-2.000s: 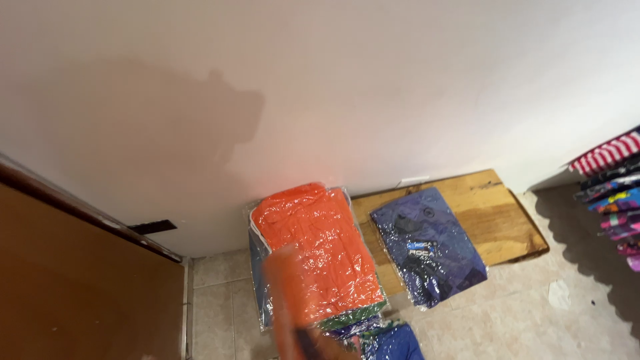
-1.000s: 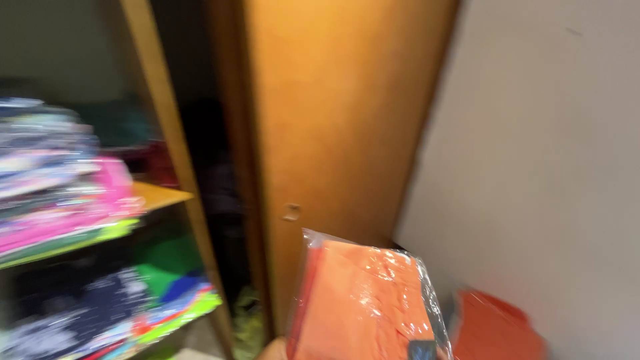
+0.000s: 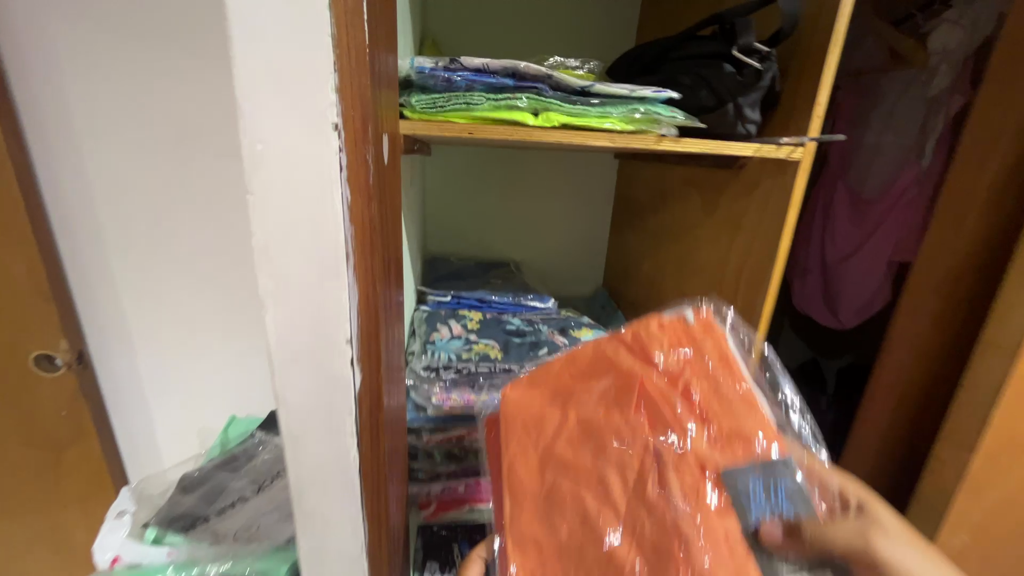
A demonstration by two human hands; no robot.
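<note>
An orange folded garment in a clear plastic bag [image 3: 632, 448] fills the lower middle of the view, with a dark tag [image 3: 768, 492] at its lower right. My right hand [image 3: 840, 520] grips the bag's right side, its thumb over the tag and its outline blurred. At the bottom edge, my left hand [image 3: 478, 558] shows only its fingertips at the bag's left side. Behind the bag, a stack of bagged folded clothes [image 3: 496, 344] fills the left of a lower wooden closet compartment.
On the upper shelf [image 3: 600, 142] lie bagged garments [image 3: 544, 96] beside a black handbag [image 3: 704, 72]. A pink garment [image 3: 856, 240] hangs at the right. A white wall edge [image 3: 296, 288] separates the closet from a plastic bag of clothes [image 3: 216, 504] at lower left.
The view has swung from the wall and wooden bench to the closet shelves. The bagged orange garment, low in view a second ago, now appears higher with both hands at it.
</note>
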